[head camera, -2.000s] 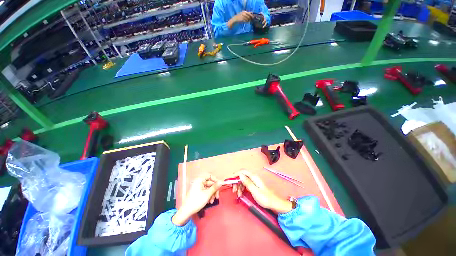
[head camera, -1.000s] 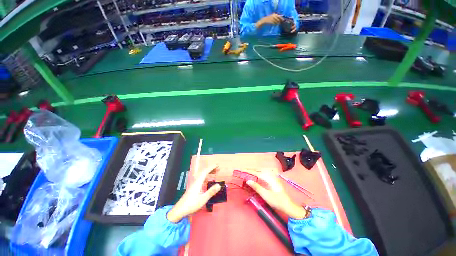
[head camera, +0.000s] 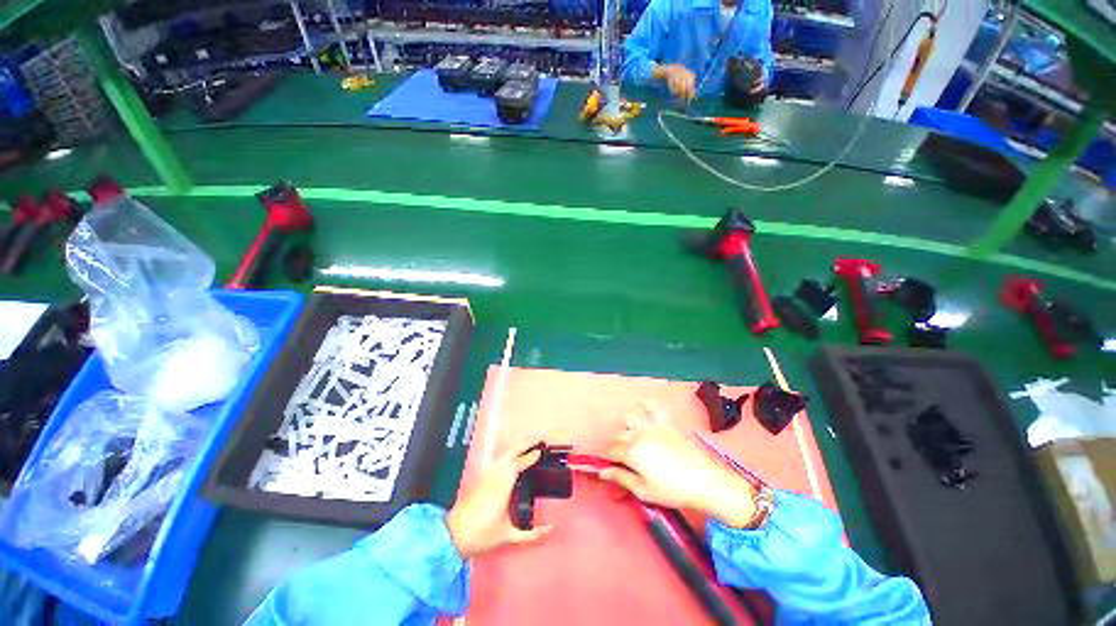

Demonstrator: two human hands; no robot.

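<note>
My left hand (head camera: pixel 496 508) grips a black end block (head camera: pixel 547 479) above the salmon-red work mat (head camera: pixel 575 569). My right hand (head camera: pixel 667 462) is on the red front end of the tool body, its fingers close to the block's right side; red shows between the two hands. The tool body's long red-and-black handle (head camera: pixel 688 565) runs from under my right hand toward the bottom edge. My fingers hide how block and body meet. Two black covers (head camera: pixel 778 406) stand at the mat's upper right. Slim pink tweezers (head camera: pixel 727 457) lie beside my right hand, partly hidden.
Left of the mat are a tray of white strips (head camera: pixel 459 355) and a blue bin (head camera: pixel 284 320) with clear plastic bags (head camera: pixel 153 312). A dark parts tray (head camera: pixel 979 538) is on the right. Several red tools (head camera: pixel 749 279) lie on the green bench behind. A person in blue sits across.
My left hand has lifted and turned the black block, which lay on the mat under its fingers. My right hand has closed in toward it. The view has shifted left.
</note>
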